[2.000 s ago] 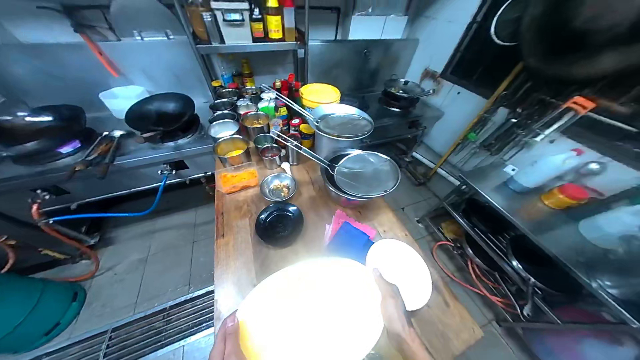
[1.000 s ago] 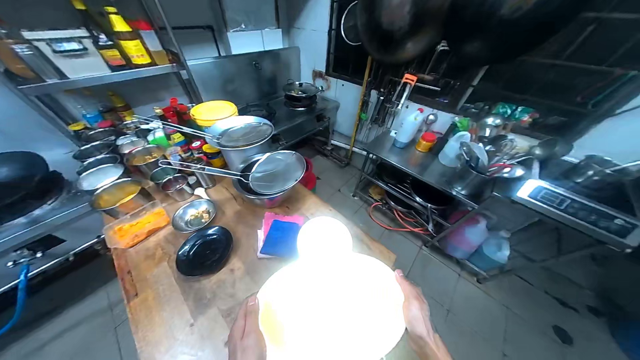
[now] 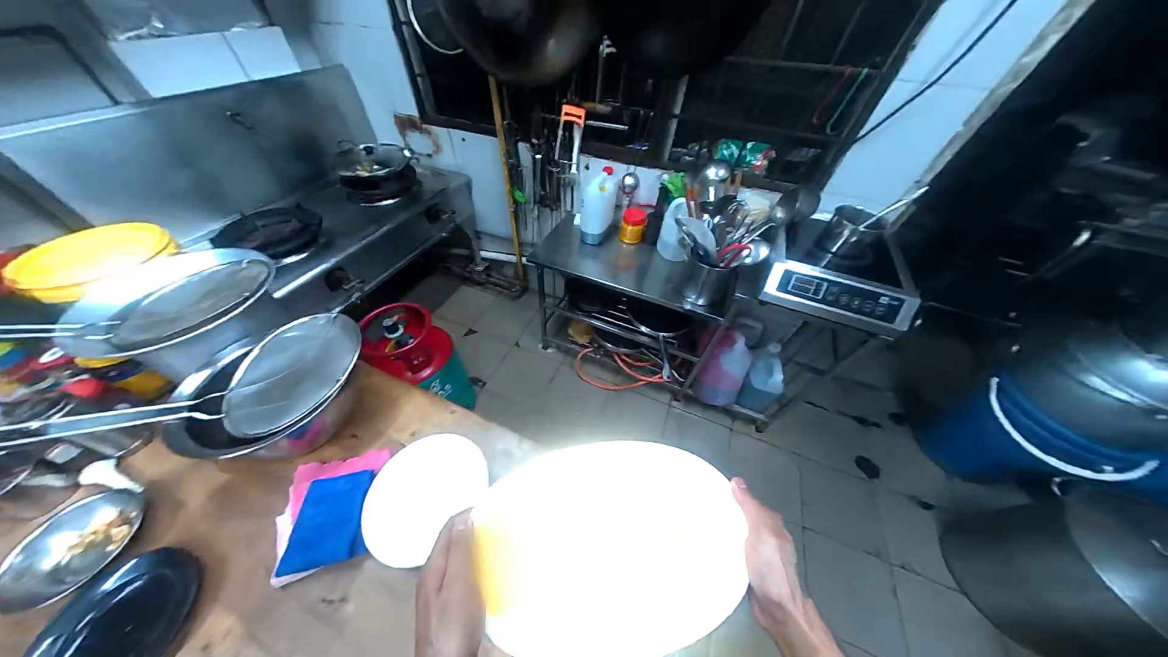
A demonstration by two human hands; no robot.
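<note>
A large round object (image 3: pixel 611 547), washed out to white by glare with a yellowish left edge, is held between my two hands; its contents cannot be made out. My left hand (image 3: pixel 449 584) grips its left side and my right hand (image 3: pixel 771 557) its right side. Just left of it a smaller white plate (image 3: pixel 424 497) lies on the wooden table (image 3: pixel 365 607), beside folded blue and pink cloths (image 3: pixel 328 520). Farther left are a black oval dish (image 3: pixel 123 607) and a metal bowl (image 3: pixel 78 543) with small pale pieces in it.
Mesh strainers (image 3: pixel 292 374) rest over metal pots at the table's left. Beyond the table edge stands a red and green gas cylinder (image 3: pixel 415 351). A steel side table (image 3: pixel 616 274) holds bottles and utensils, beside an induction cooker (image 3: pixel 839 292). Blue bucket (image 3: pixel 1031 429) and large pot (image 3: pixel 1049 557) stand right.
The view has turned far to the right. My hands still hold the bright round object, which has moved from over the table to beyond its right edge.
</note>
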